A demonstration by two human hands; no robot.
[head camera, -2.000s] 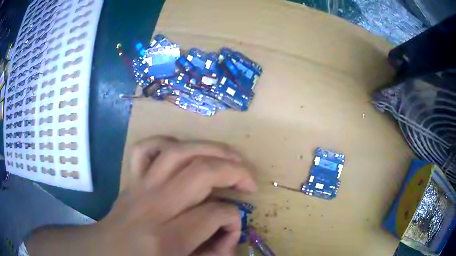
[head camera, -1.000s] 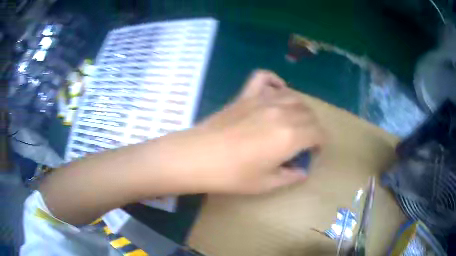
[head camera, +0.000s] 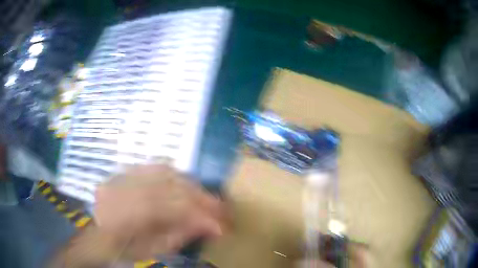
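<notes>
Blurred blue circuit boards (head camera: 293,144) lie in a heap on the upper left part of the cardboard sheet (head camera: 380,172). My left hand (head camera: 157,212) is at the lower left, over the near edge of the white sheet and left of the cardboard. It is strongly blurred; a dark patch shows under its fingertips, and I cannot tell if it holds anything. My right hand (head camera: 348,256) is cut off by the bottom edge. It holds a long shiny tool (head camera: 313,209) that points up toward the heap; a bright spot and a dark part show beside it.
The white sheet with rows of small parts (head camera: 141,94) lies left on the green bench. Yellow-edged pieces (head camera: 68,104) and shiny plastic (head camera: 29,65) are further left. A wire fan guard (head camera: 440,180) and a blue-yellow box (head camera: 432,235) stand right, clear plastic (head camera: 424,99) behind.
My left hand has drawn back from over the cardboard toward the lower left, uncovering the heap of boards. The shiny tool has shifted left. The view has moved and is blurred.
</notes>
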